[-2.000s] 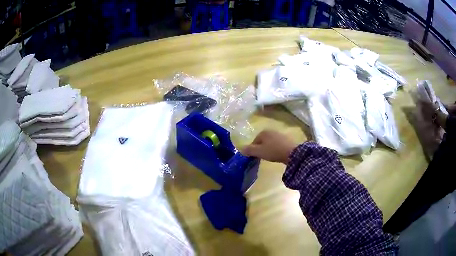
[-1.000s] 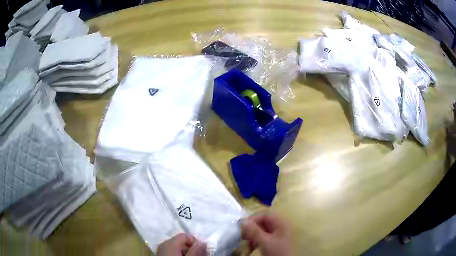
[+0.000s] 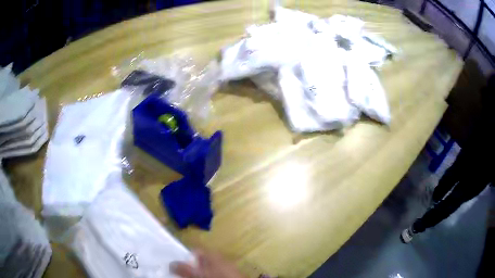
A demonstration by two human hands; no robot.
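A bagged white piece (image 3: pixel 130 233) with a dark triangle mark lies at the lower left, over the lower end of a stack of empty polybags (image 3: pixel 87 163). My right hand (image 3: pixel 209 266) is at its right end, blurred and cut off by the bottom edge, with a fingertip on the plastic; its grip is unclear. My left hand is out of the picture. The blue tape dispenser (image 3: pixel 163 144), with a yellow-green tape core (image 3: pixel 169 122), stands to the right of the stack. A flat dark-blue piece (image 3: pixel 188 203) lies in front of it.
White finished packs (image 3: pixel 320 81) are heaped at the back. Crumpled clear film (image 3: pixel 192 81) and a dark object (image 3: pixel 147 81) lie behind the dispenser. Folded white pieces (image 3: pixel 21 122) stand at the left. A person's dark-clothed leg (image 3: pixel 442 206) is beyond the table's right edge (image 3: pixel 374 190).
The view has swung right, showing floor and a person's leg. My right hand left the dispenser for the bagged piece. My left hand, on that piece a second ago, is out of view.
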